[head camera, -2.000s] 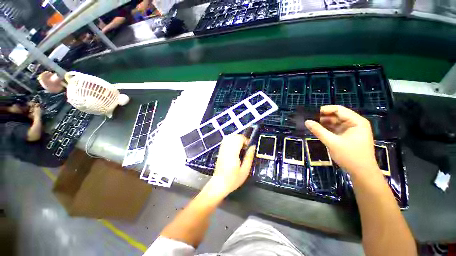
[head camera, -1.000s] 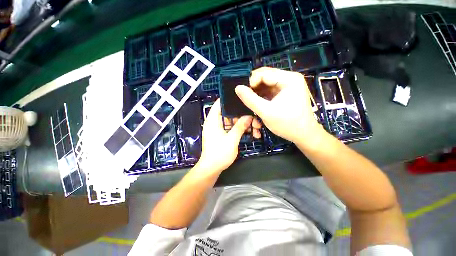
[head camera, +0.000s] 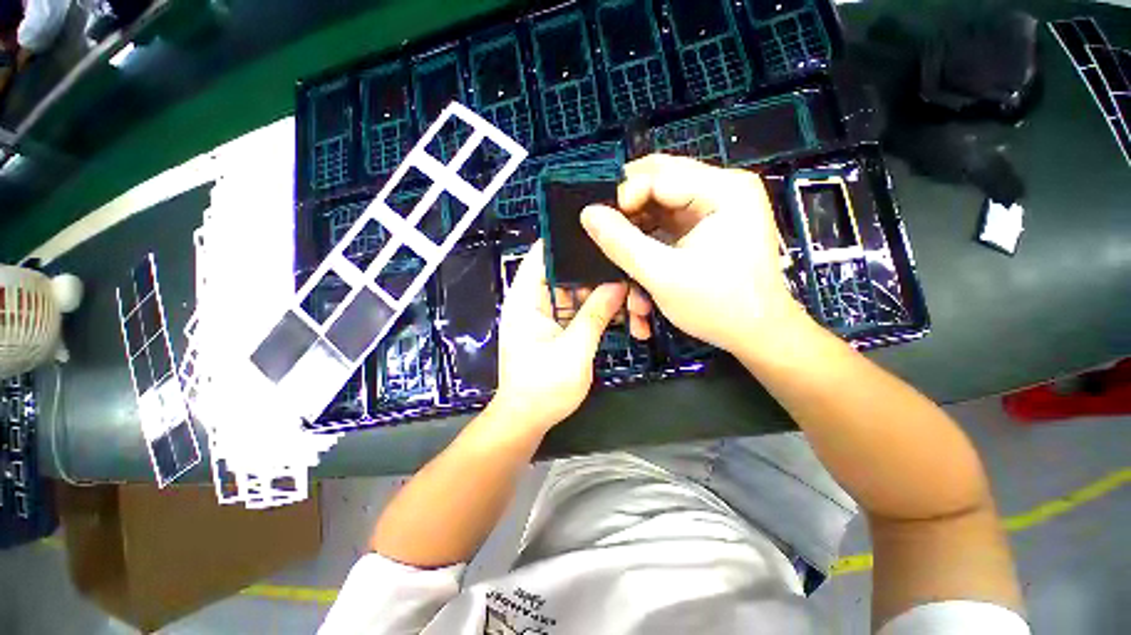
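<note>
My left hand holds a dark phone housing upright over the black tray, gripping its lower end. My right hand pinches a plain black screen piece between thumb and fingers, against the housing's front. Whether the piece is seated is hidden by my fingers. A white lens carrier sheet lies slanted across the tray's left part; its two dark cells at the lower end are filled, and several others are open. Phones stand in rows in the tray.
White empty carrier sheets pile left of the tray. A narrow spare sheet lies further left, beside a whitish fan. A dark clump and small white card lie right. Another sheet is far right.
The view has turned down and right since the oldest frame. Both hands have come together, with the housing and screen piece now overlapping. Little has changed over the last second.
</note>
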